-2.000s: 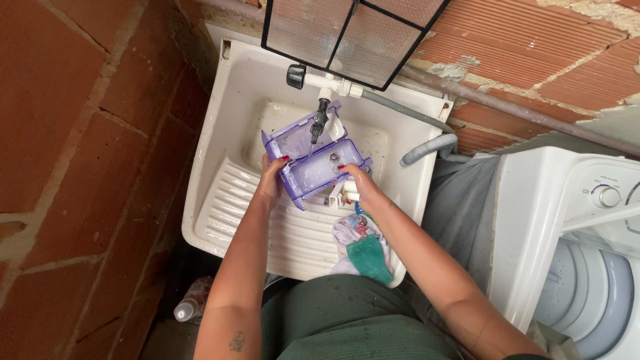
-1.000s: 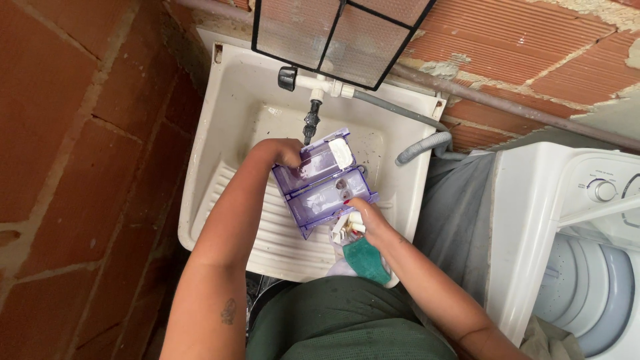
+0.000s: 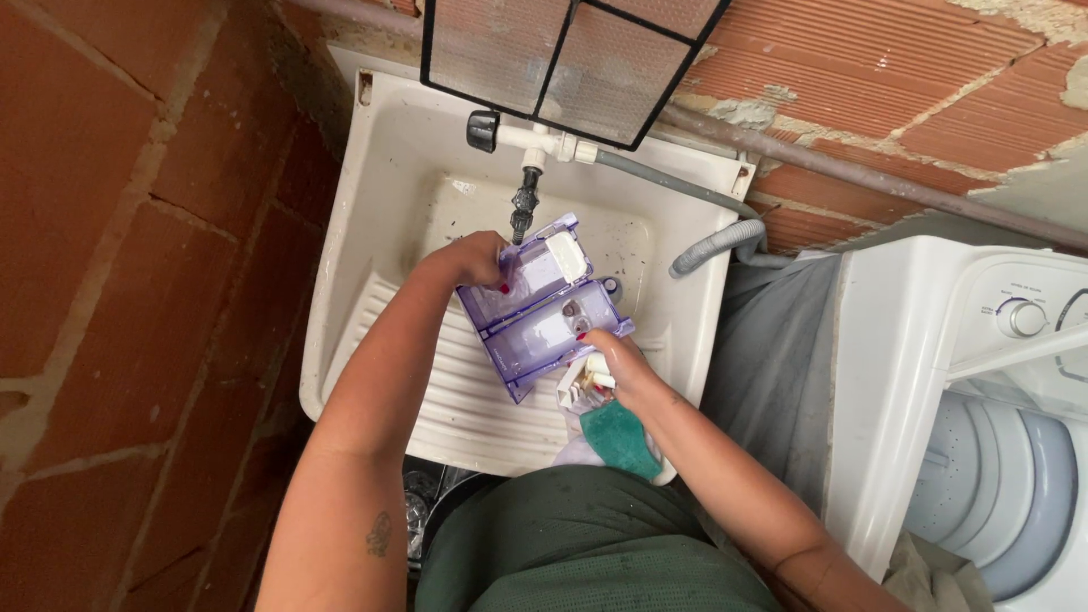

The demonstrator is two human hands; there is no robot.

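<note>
A translucent purple plastic container (image 3: 544, 327) with two compartments is tilted over the ribbed washboard of a white laundry sink (image 3: 327, 340). My left hand (image 3: 483, 262) is at its upper left, beside the black faucet nozzle (image 3: 524, 204), fingertips inside the upper compartment. A white piece (image 3: 567, 257) sits at that compartment's right end. My right hand (image 3: 619, 361) grips the lower right edge, thumb on the rim. Just below lie small white plastic parts (image 3: 578, 384); whether my right fingers also hold them cannot be told. A green scrubbing pad (image 3: 620, 442) rests on a pale cloth at the front rim.
A black-framed mesh panel (image 3: 616, 68) hangs over the white tap (image 3: 544, 143). A grey corrugated hose (image 3: 718, 242) hooks over the sink's right side. To the right stands an open washing machine (image 3: 892, 340); brick walls (image 3: 127, 255) enclose the left and back.
My left hand has moved from the container's lower left side to its upper left, by the nozzle. My right hand stays at the right edge.
</note>
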